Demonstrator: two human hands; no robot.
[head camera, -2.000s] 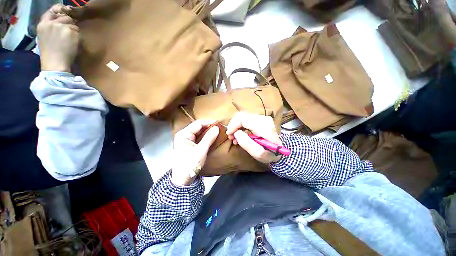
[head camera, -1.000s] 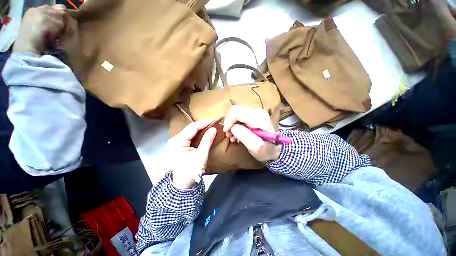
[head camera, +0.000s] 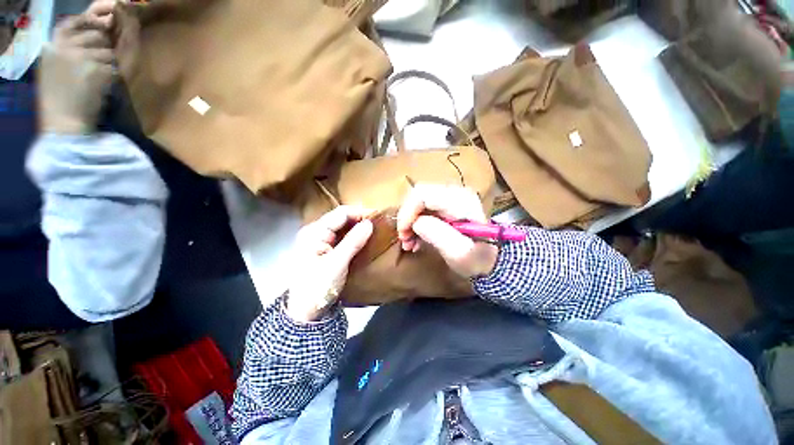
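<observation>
A tan-brown cloth bag lies on the white table right in front of me, with a thin dark cord curving over its far part. My left hand pinches the bag's orange-brown trim between thumb and fingers. My right hand holds a pink-handled tool, its handle pointing right toward my sleeve. My right fingertips are just right of the left ones, over the bag. The tool's tip and any thread between the fingertips are too small to tell clearly.
A large brown bag with a white label is held by another person's hand at upper left. Another brown bag lies on the right. More brown bags are at upper right. A red packet is low at left.
My right hand and the pink tool have shifted slightly right, away from the left fingertips. The other person's hand and sleeve have moved at the left. My left hand still pinches the bag.
</observation>
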